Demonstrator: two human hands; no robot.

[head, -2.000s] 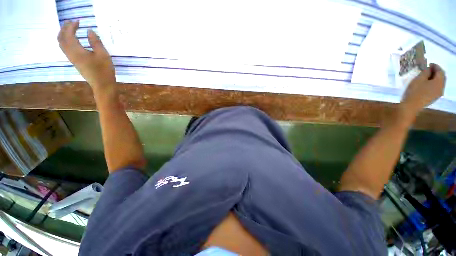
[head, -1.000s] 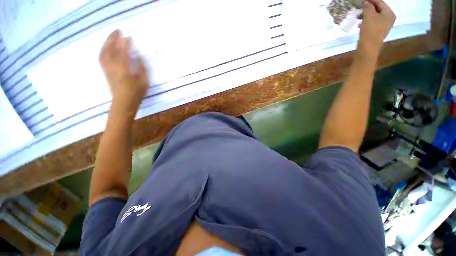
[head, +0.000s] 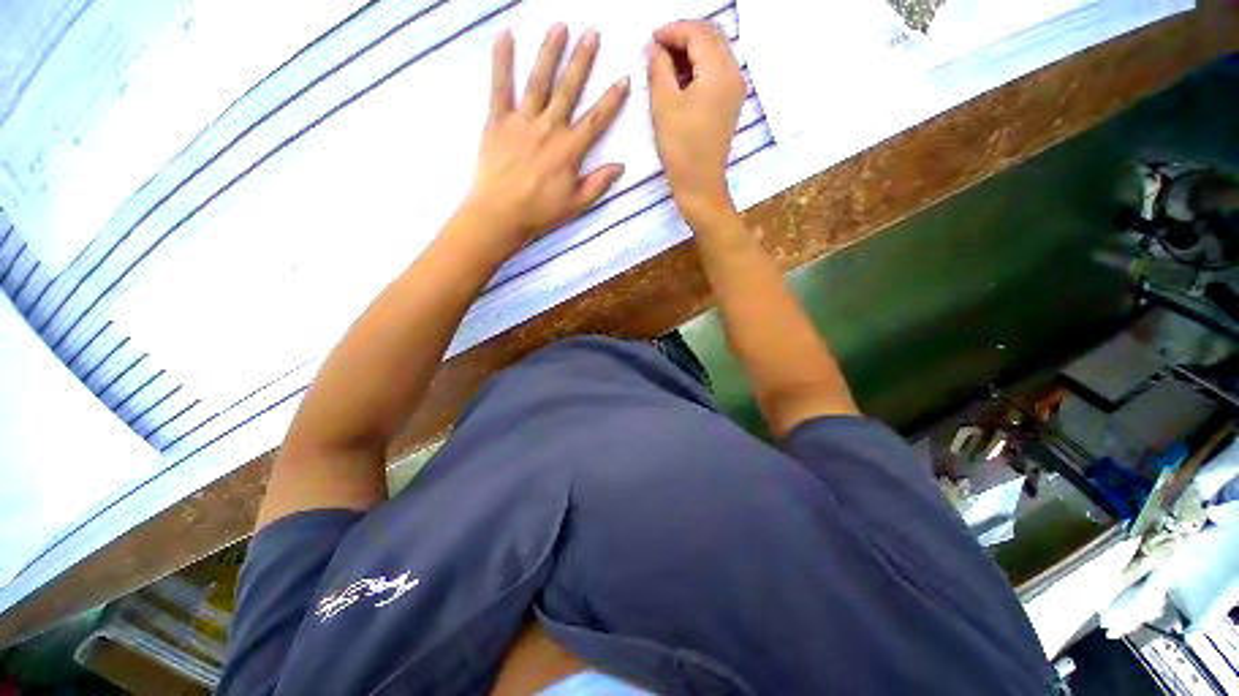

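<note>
A long white paper pattern piece [head: 353,204] lies on the striped fabric [head: 129,374], whose dark blue stripes show around it. My left hand [head: 546,152] is flat on the paper with its fingers spread. My right hand [head: 696,102] is just right of it, near the paper's right end, with thumb and fingertips pinched together. Any pin between them is too small to see. The pin box [head: 917,11] is at the top edge, right of my right hand, mostly cut off.
Another white paper [head: 55,449] lies at the left. The brown table edge [head: 842,197] runs diagonally in front of my body. A fan [head: 1182,211] stands at the right. A carton [head: 170,632] is under the table at lower left, and cluttered items are at lower right.
My right hand has let go of the pin box and moved left to the pattern piece. My left hand has moved right and now lies flat, spread. The view has shifted slightly.
</note>
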